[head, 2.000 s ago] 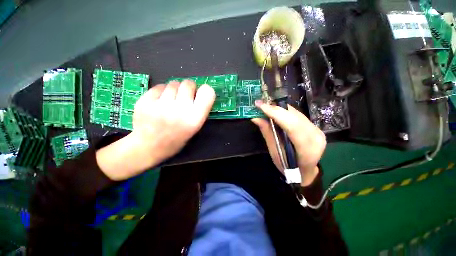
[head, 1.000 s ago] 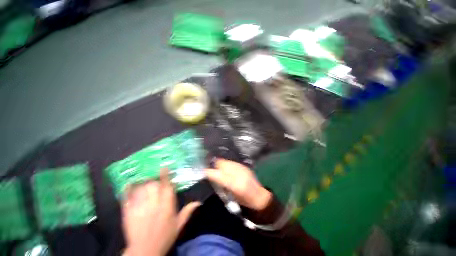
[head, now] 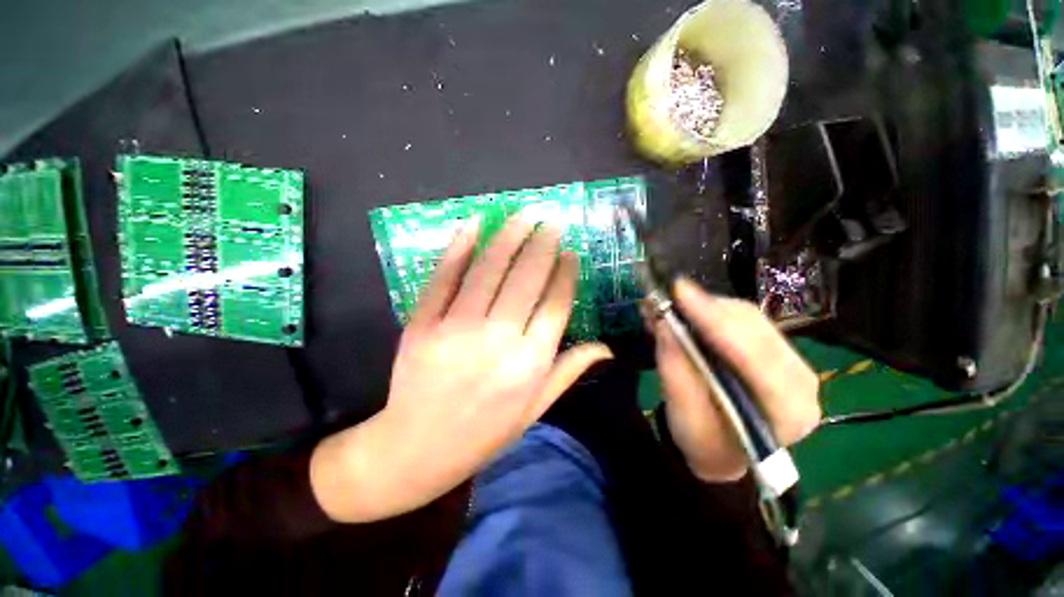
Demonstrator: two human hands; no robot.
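A green circuit board panel lies on the black mat in front of me, solder side up, its right end glossy with glare. My left hand lies flat on it, fingers slightly spread and thumb out, hiding its middle and lower part. My right hand is closed around a soldering iron with a black grip and pale collar. The blurred iron tip is at the panel's right end; contact cannot be told. A thin feed tube runs along the iron.
Green panels with black component rows lie left, far left and lower left. A yellowish cup with silvery bits stands back right. Beside it are a black tray and dark feeder. Blue bins show below the bench.
The view has swung back from the right and is sharper. My left hand, earlier curled over the stacked panel and plate, now lies flat on the panel. The iron remains in my right hand.
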